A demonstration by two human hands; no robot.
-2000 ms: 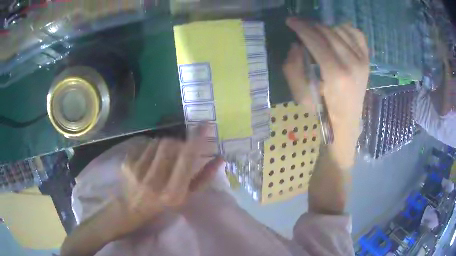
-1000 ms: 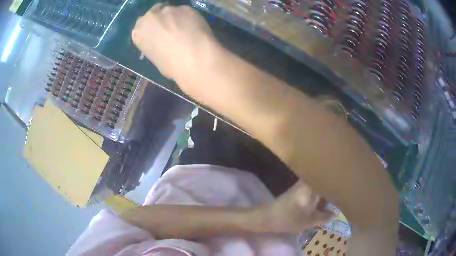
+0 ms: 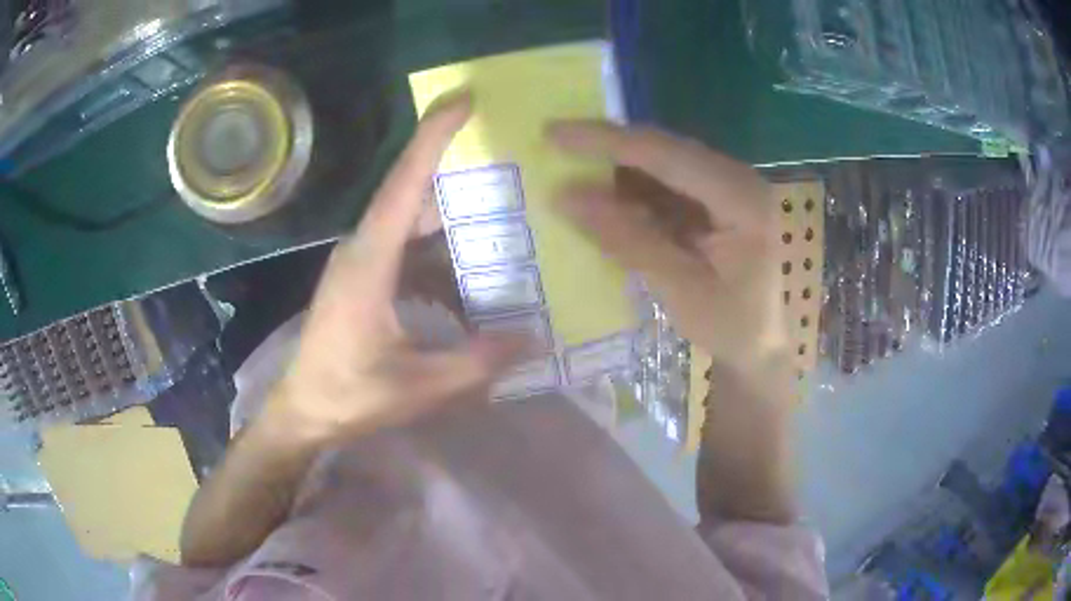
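A yellow-backed label sheet (image 3: 584, 276) with white blue-bordered stickers lies in front of me, its lower part past the bench edge. My left hand (image 3: 364, 294) is spread at its left side, one finger by the upper left corner and the thumb over the lower stickers. My right hand (image 3: 681, 223) is blurred over the sheet's right half and hides most of the right side; whether its fingertips hold anything cannot be seen. No pen shows.
A round stand (image 3: 235, 147) with a brass-gold ring and dark cable stands on the green bench (image 3: 94, 247) at left. Clear trays (image 3: 904, 71) are stacked back right. A perforated board (image 3: 796, 264) and filled trays (image 3: 963, 252) are right; another filled tray (image 3: 71, 358) and cardboard (image 3: 118, 487) are lower left.
The view has swung back from the trays to the label sheet. Both hands are now at the sheet; a second ago my arms were crossed, one reaching over the bench.
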